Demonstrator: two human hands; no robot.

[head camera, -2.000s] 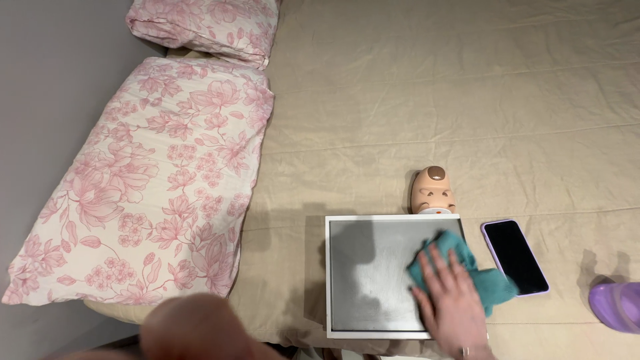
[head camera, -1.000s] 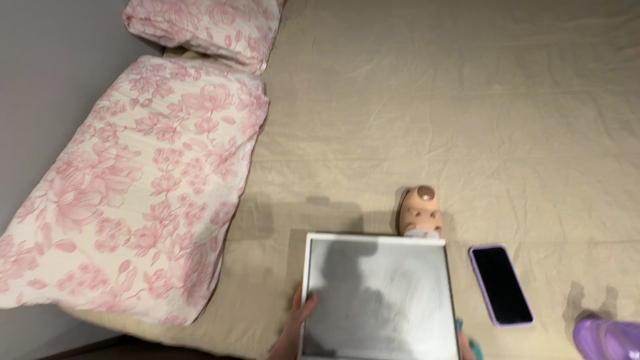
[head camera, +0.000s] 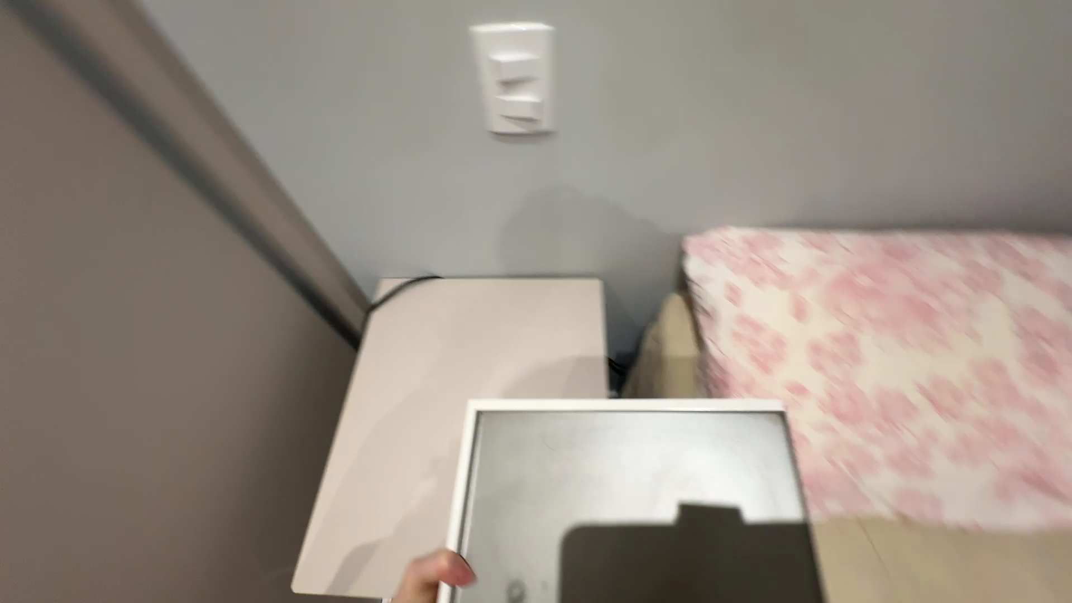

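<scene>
A flat rectangular panel with a white frame and a grey, glossy, smudged face point(head camera: 620, 469) is held up at the bottom centre. My left hand point(head camera: 434, 576) grips its left edge, with the thumb over the frame and the other fingers mostly hidden. A dark shadow or reflection covers the lower right of the panel's face. My right hand is out of the frame. The panel overlaps the near part of a pale bedside table point(head camera: 486, 335) and the side of the bed.
A pillow in a pink floral case point(head camera: 904, 335) lies on the beige-sheeted bed point(head camera: 946, 557) at right. On the grey wall is a white switch plate point(head camera: 514, 79). A black cable point(head camera: 402, 289) crosses the table's back corner. A brownish panel point(head camera: 167, 335) stands at left.
The view has swung left to the bedside table. Two seconds ago my right hand wiped the panel with a teal cloth as it lay on the bed; now the panel is lifted off.
</scene>
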